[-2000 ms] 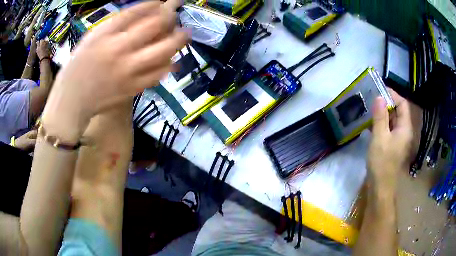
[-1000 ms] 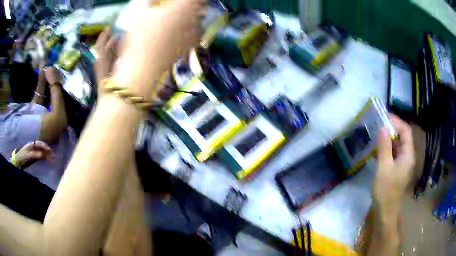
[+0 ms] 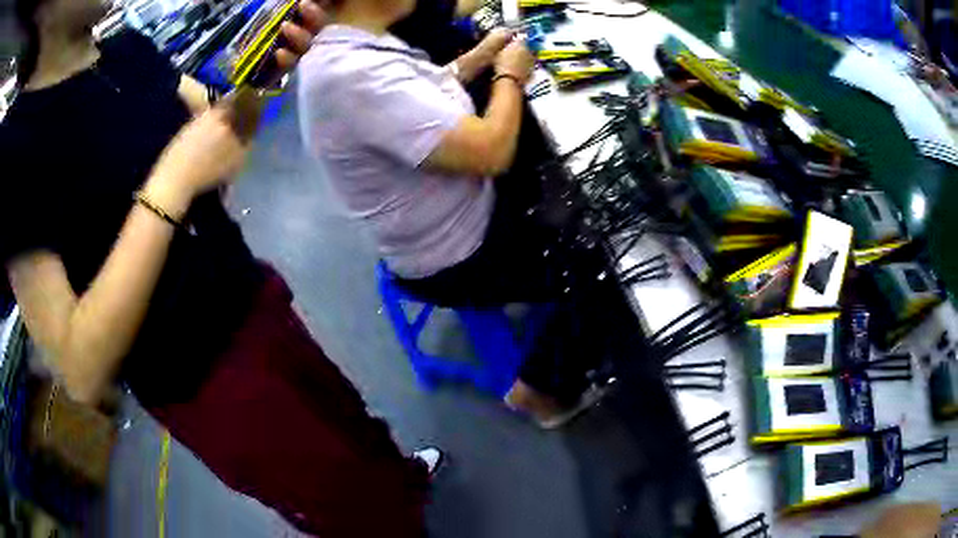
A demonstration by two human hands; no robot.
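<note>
Several half-assembled units (image 3: 809, 347) lie side by side at the lower right, each with a silver-white battery pack, a dark pad, yellow edges and a dark end strip. The lowest unit (image 3: 835, 468) has thick black cables (image 3: 924, 454) reaching right. A white pack (image 3: 820, 257) with a dark patch leans on the pile above. Only a blurred patch of skin, likely my left hand (image 3: 901, 522), shows at the bottom right edge, cut off; its fingers and anything in it are hidden. My right hand is out of the picture.
A person in black and dark red (image 3: 116, 158) stands at left, holding yellow-edged pieces (image 3: 261, 44). Another person (image 3: 394, 147) sits on a blue stool (image 3: 446, 342) by the bench. More packs (image 3: 725, 131) are piled at upper right; black cables (image 3: 695, 375) hang at the bench edge.
The view has swung left. My right hand and the shell and pack at it have left the picture. The bracelet arm that crossed in front is now farther off, at left.
</note>
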